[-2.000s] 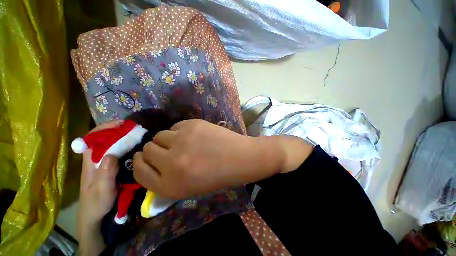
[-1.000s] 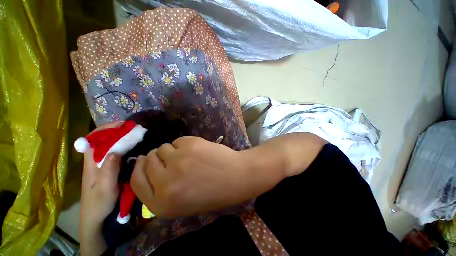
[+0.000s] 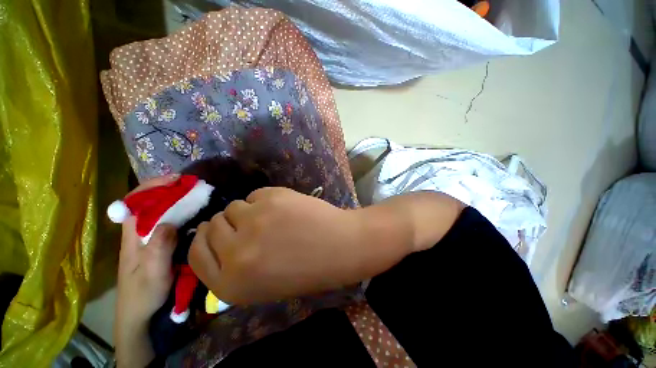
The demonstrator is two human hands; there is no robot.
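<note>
A plush penguin (image 3: 185, 251) with a black body lies on my lap, mostly hidden by my hands. Its red Santa hat (image 3: 164, 204) has a white band and a white pompom and points left. A red scarf (image 3: 184, 293) with a white end and a bit of yellow edge show below. My left hand (image 3: 142, 269) grips the penguin at its head from the left side, thumb below the hat. My right hand (image 3: 270, 248) is closed over the penguin's face, its fingertips hidden. A small pale loop-like tip shows behind the right hand; I cannot tell what it belongs to.
The daisy-print apron (image 3: 216, 108) covers my lap, with a loose dark thread (image 3: 169, 136) on it. A yellow woven sack (image 3: 50, 165) stands left, a white woven sack (image 3: 388, 43) at the top. A crumpled white bag (image 3: 460, 176) lies right; a stuffed sack (image 3: 620, 248) is further right.
My right hand has moved slightly down over the face since two seconds ago, covering most of the white belly and yellow edge. My left hand and the hat have barely moved.
</note>
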